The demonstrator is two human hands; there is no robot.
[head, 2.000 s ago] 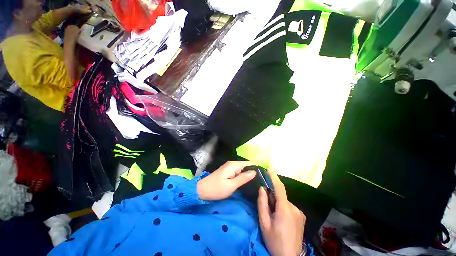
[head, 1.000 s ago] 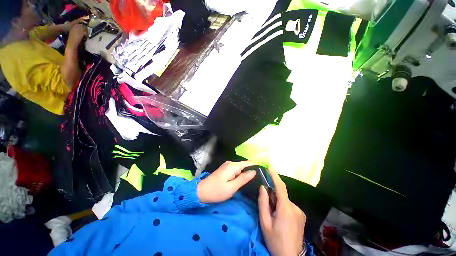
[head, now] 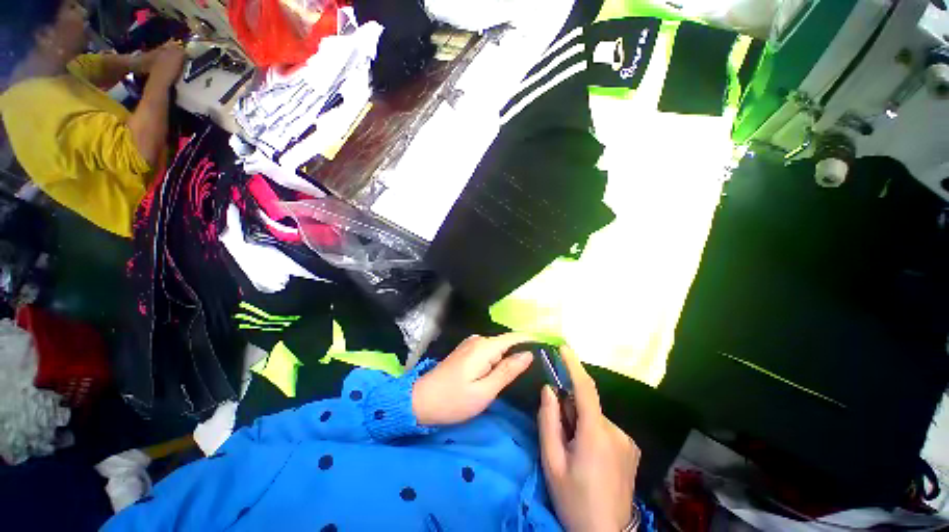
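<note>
My right hand holds small dark thread snips between thumb and fingers, with the tip toward my left hand. My left hand pinches a small black piece at the snips' tip; its edges are hard to see against dark cloth. The neon-yellow fabric panel lies in front of my hands, glaring nearly white. A black striped panel with three pale stripes lies at its left. The logo patch is at the top. Black fabric panels cover the right side.
The sewing machine stands at upper right. A person in yellow sits at upper left. Black-and-pink pieces, a clear plastic bag, white fabric pieces and a red-orange bag lie at left. A white table surface shows in the middle.
The person in yellow has moved their head and arms slightly. My hands and the snips stay almost in place. The panels have shifted very little in view.
</note>
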